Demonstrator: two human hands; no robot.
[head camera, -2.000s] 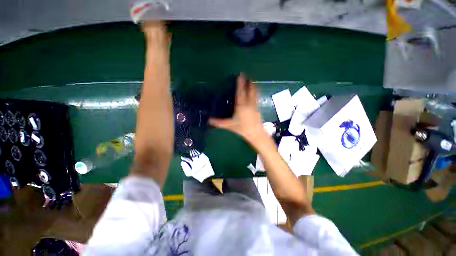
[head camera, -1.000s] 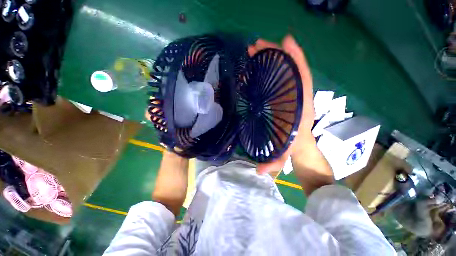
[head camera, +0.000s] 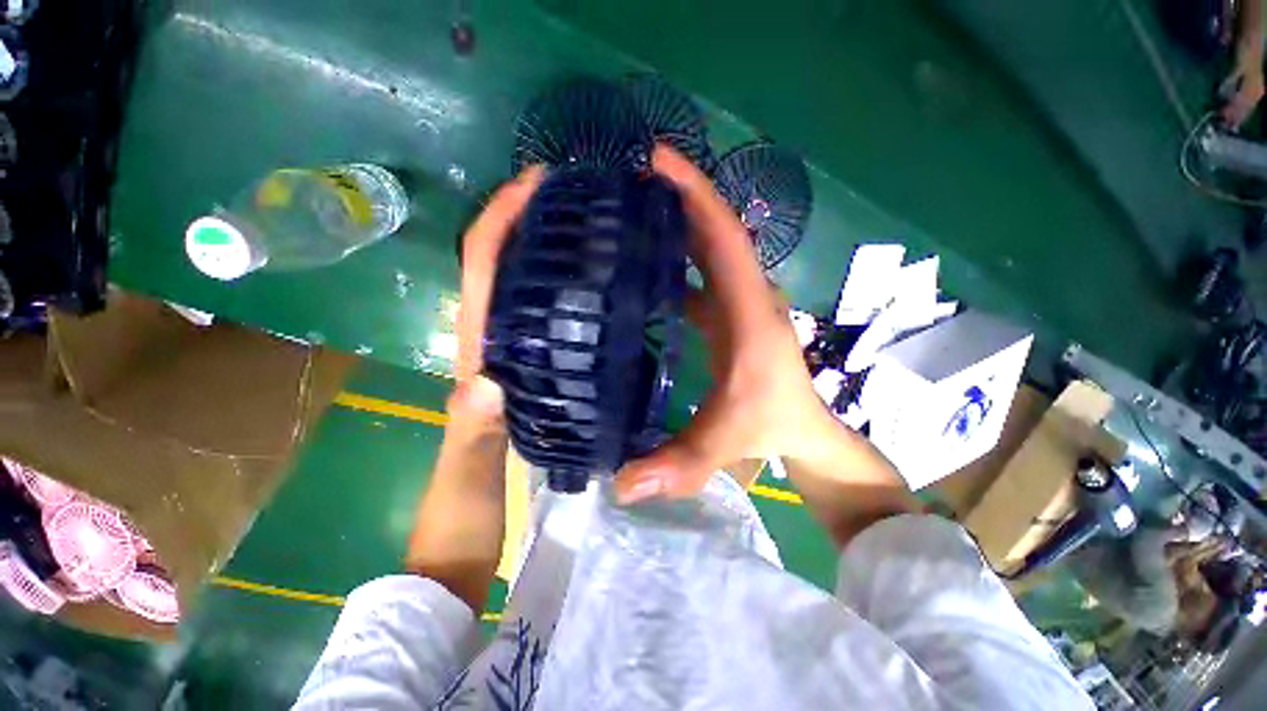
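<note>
A dark navy-black fan unit (head camera: 577, 327) is held up in front of my body, its slotted side turned toward me. My left hand (head camera: 486, 299) wraps its left side, bare, with the fingers partly hidden behind the housing. My right hand (head camera: 730, 340) holds its right side, fingers at the top edge and thumb at the lower edge. The blades are hidden. Dark front grilles lie on the green bench (head camera: 320, 97) beyond the fan: one (head camera: 577, 118) at the top left, one partly behind it, and one (head camera: 764, 202) to the right.
A clear bottle (head camera: 313, 215) lies on the bench at left, beside a black parts tray (head camera: 63, 153). A white retail box (head camera: 952, 396) and white papers (head camera: 889, 299) are at right. Cartons with pink grilles (head camera: 90, 546) stand low left. A person's hand (head camera: 1241, 97) shows top right.
The fan unit has turned so its slotted side faces me and its open front is out of sight. The front grille is no longer held in my right hand, which now grips the fan's right side.
</note>
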